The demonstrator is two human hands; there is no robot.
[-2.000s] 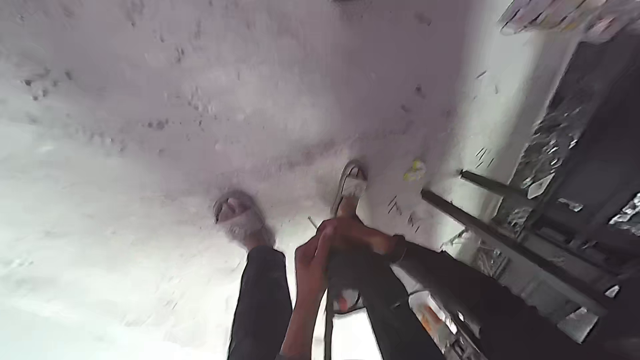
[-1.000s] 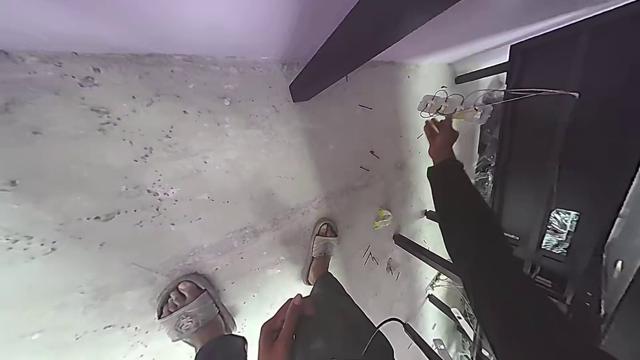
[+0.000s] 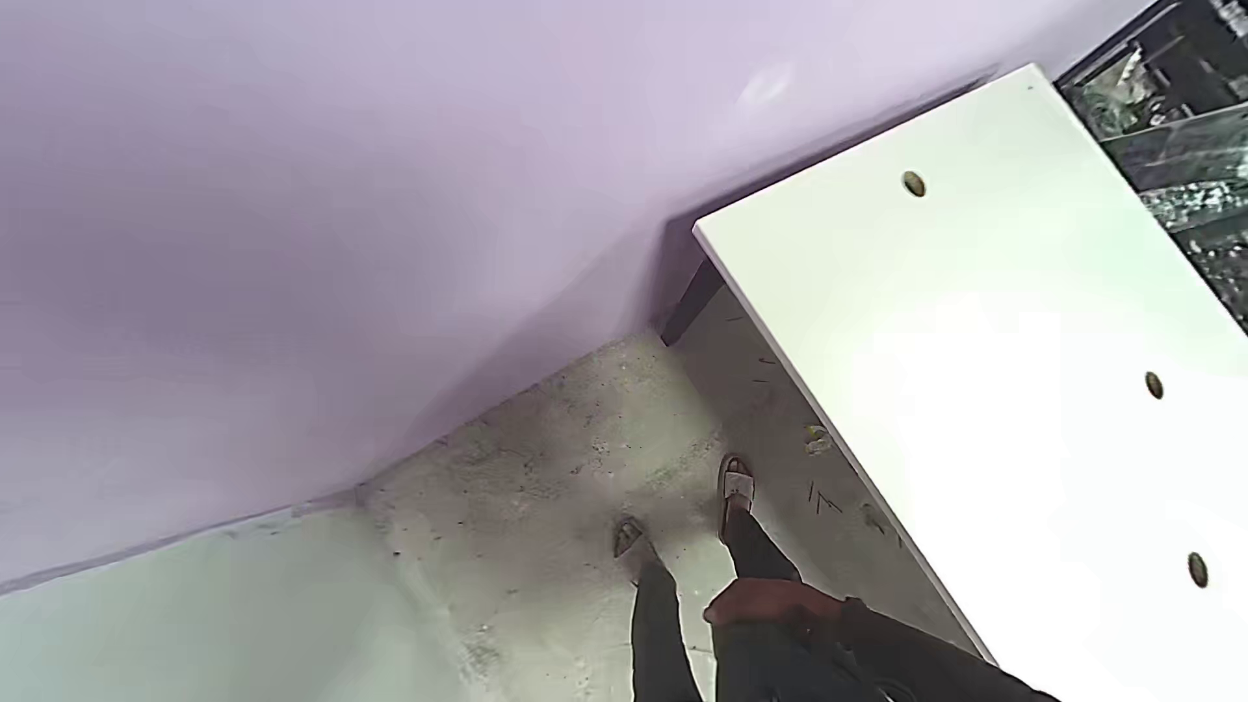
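Observation:
My right hand (image 3: 770, 600) is low in the view, in front of my body, at the end of a dark sleeve. It is blurred, and its fingers and anything between them cannot be made out. My left hand does not show. To the right of my right hand stands a white tabletop (image 3: 926, 322) with several round holes. One dark table leg (image 3: 694, 302) shows under its far left corner.
A lilac wall (image 3: 341, 244) runs behind the table and along the left. On the concrete floor (image 3: 546, 487) stand my sandalled feet. A yellowish scrap (image 3: 817, 441) and thin dark pieces (image 3: 824, 499) lie beside the table. Dark framed material (image 3: 1185, 146) is beyond its far right edge.
The view has swung up and away, bringing in the white tabletop. My right arm, stretched out towards white items and wires one second ago, is back near my body. My left hand has left the view.

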